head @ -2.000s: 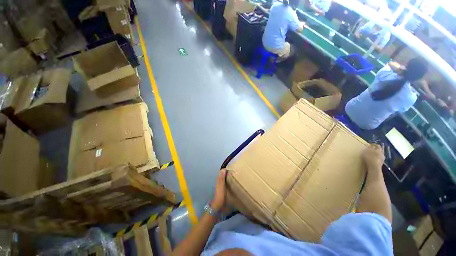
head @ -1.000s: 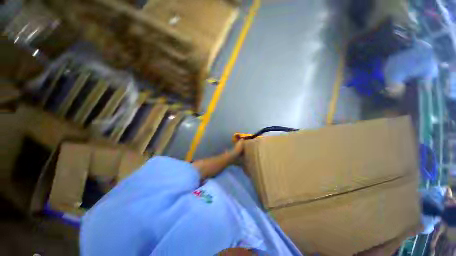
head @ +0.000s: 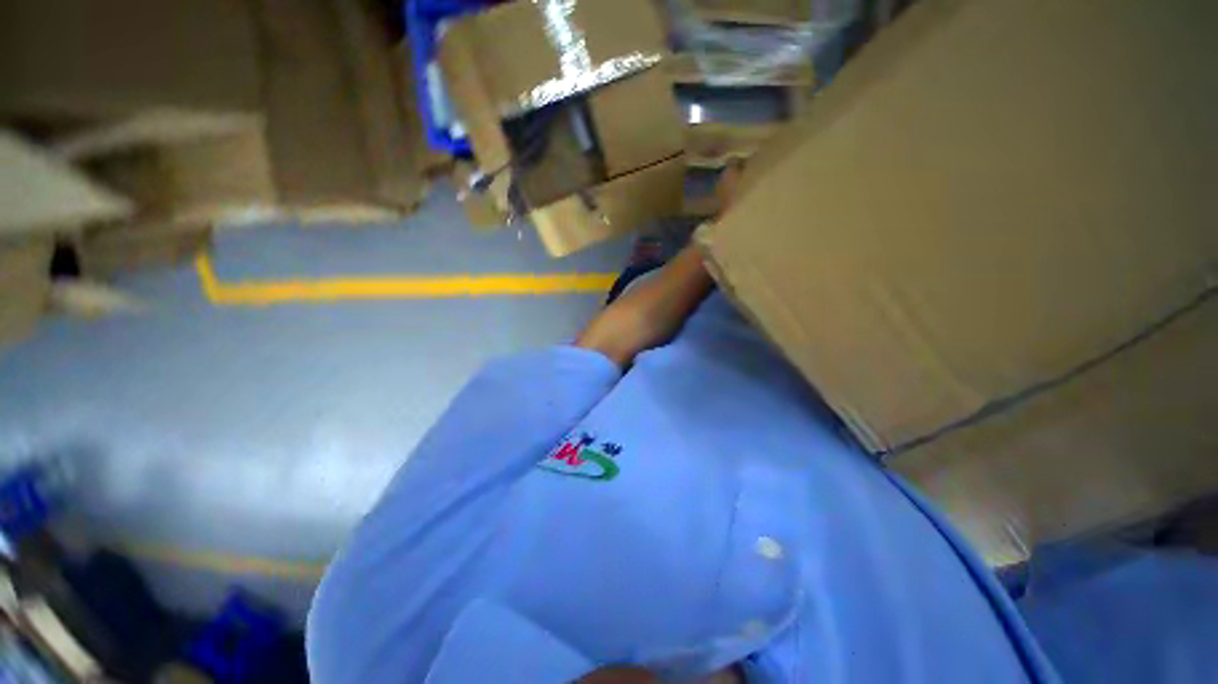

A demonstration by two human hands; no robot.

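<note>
A large closed brown carton fills the right side of the view, tilted and close against my blue shirt. A seam runs across its face. My left forearm reaches up to the carton's near left edge. My left hand is at that edge, small and mostly hidden behind the carton, with its fingers out of sight. My right hand is not in view. Blue cloth shows under the carton at the lower right.
An open carton with shiny tape stands ahead, beside a blue crate. More cartons are at the upper left. A yellow floor line crosses the grey floor. A blue stool and dark items are at the lower left.
The view has swung round from the aisle and assembly line to the taped carton and blue crate. The large carton has stayed against me and now sits higher and further right. My right hand has left view.
</note>
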